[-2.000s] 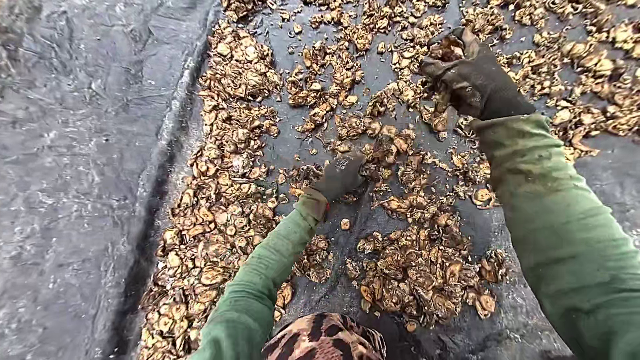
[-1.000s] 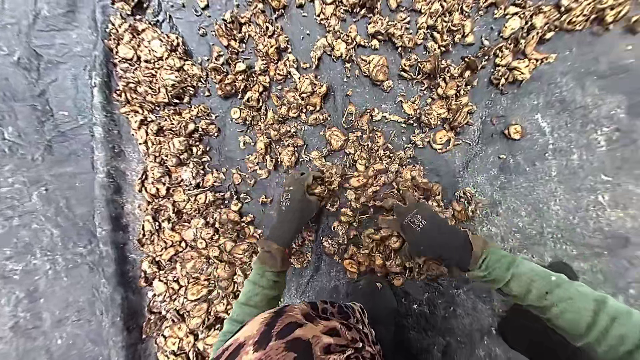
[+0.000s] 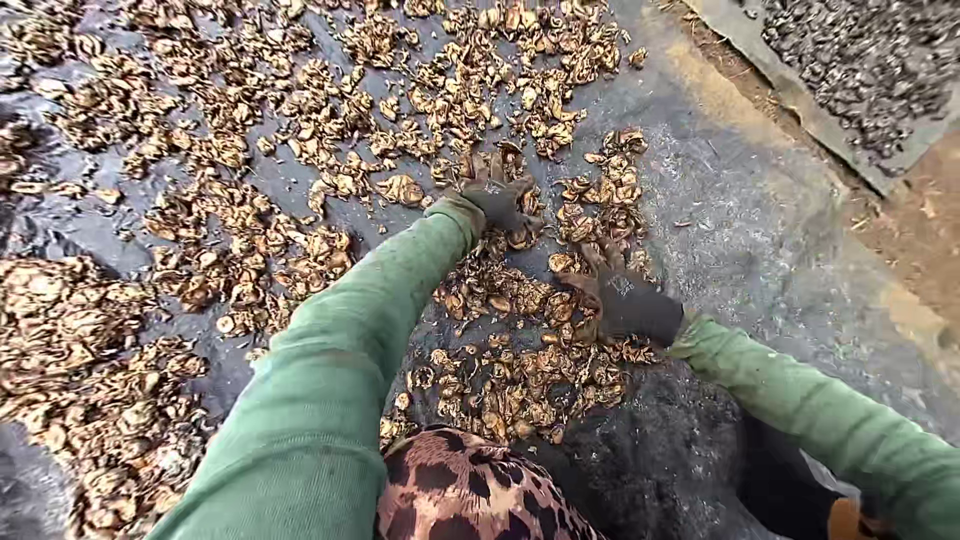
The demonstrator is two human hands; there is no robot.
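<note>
Brown, shrivelled dried slices (image 3: pixel 517 390) lie in loose clumps on a dark plastic sheet (image 3: pixel 720 247). My left hand (image 3: pixel 499 195), in a dark glove with brown, soiled fingers, rests on a clump near the upper middle, its fingers spread. Lower and to the right, my right hand (image 3: pixel 622 296), gloved the same way, touches another clump at the right edge of the slices. Its fingers are apart and point up and left. Whether slices are caught beneath either palm is hidden.
A thick bank of slices (image 3: pixel 97 375) lies at the left. At the top right, beyond a strip of brown ground (image 3: pixel 922 225), small dark pieces (image 3: pixel 862 67) cover another sheet. A leopard-patterned cloth (image 3: pixel 465 487) shows at the bottom.
The view has swung far to the right, bringing in the second sheet. My hands, lower and near one clump a second ago, now rest on separate clumps, the left one reaching farther forward.
</note>
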